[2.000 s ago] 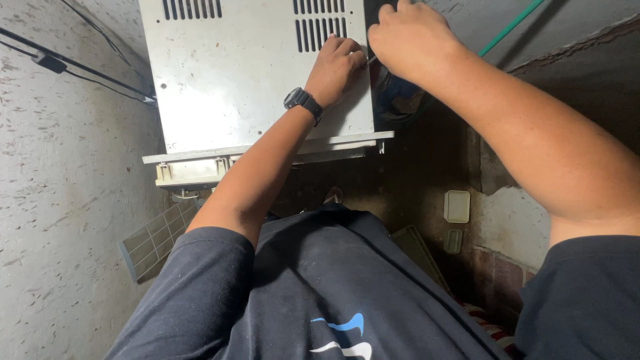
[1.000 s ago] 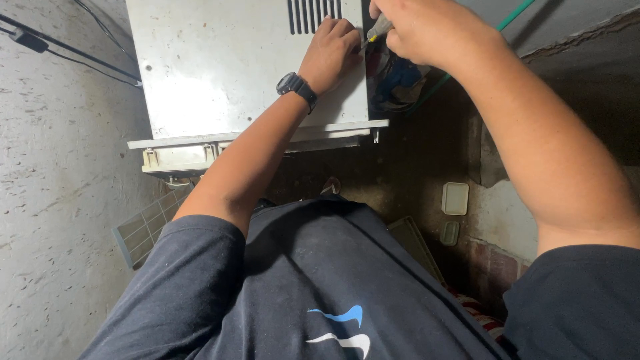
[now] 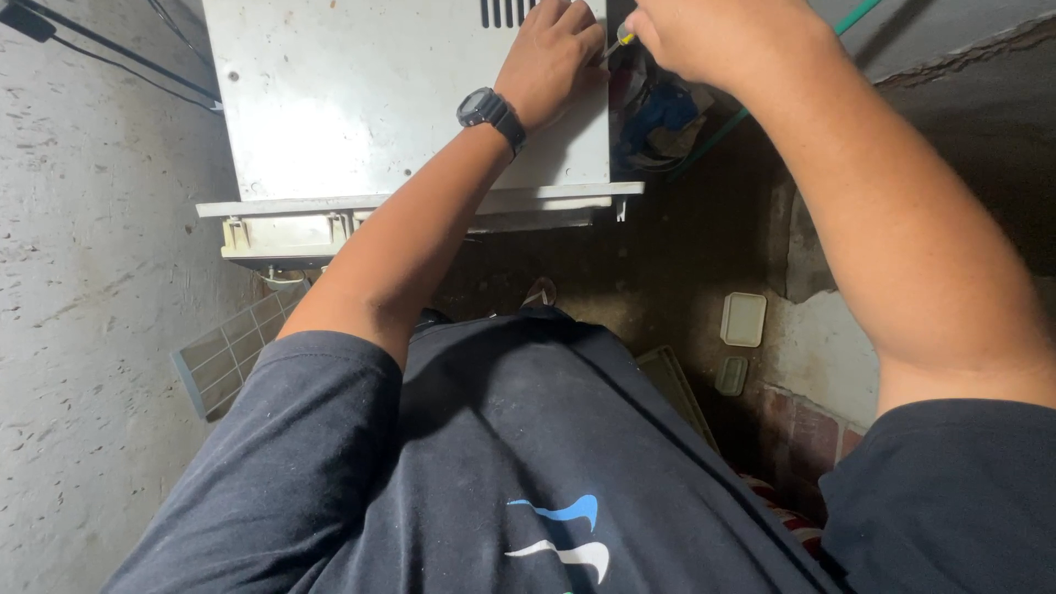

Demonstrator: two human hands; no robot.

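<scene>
A white metal appliance housing point(image 3: 346, 99) with vent slots and scattered screws fills the top left. My left hand point(image 3: 557, 62), with a black watch on its wrist, rests on the housing near its right edge, fingers bent over that edge. At the top, my right hand point(image 3: 701, 37) holds a screwdriver point(image 3: 624, 36) with a yellow-marked handle; its shaft slants down left to the housing's right side, close to my left fingertips. Whether the tip sits in a screw cannot be made out. A pale plastic part point(image 3: 285, 238) projects below the housing's front flange.
A rough wall point(image 3: 91, 206) runs down the left, with a wire rack point(image 3: 239, 346) leaning near it. Dark cables hang at top left. Right of the housing are a blue item point(image 3: 664, 111) and a green hose point(image 3: 726, 132). Two small trays lie on the floor, one pale point(image 3: 743, 319).
The view has shifted, and fewer of the vent slots show. My left hand stays at the housing's right edge. The screwdriver's yellow-marked handle, hardly visible two seconds ago, now shows below my right hand.
</scene>
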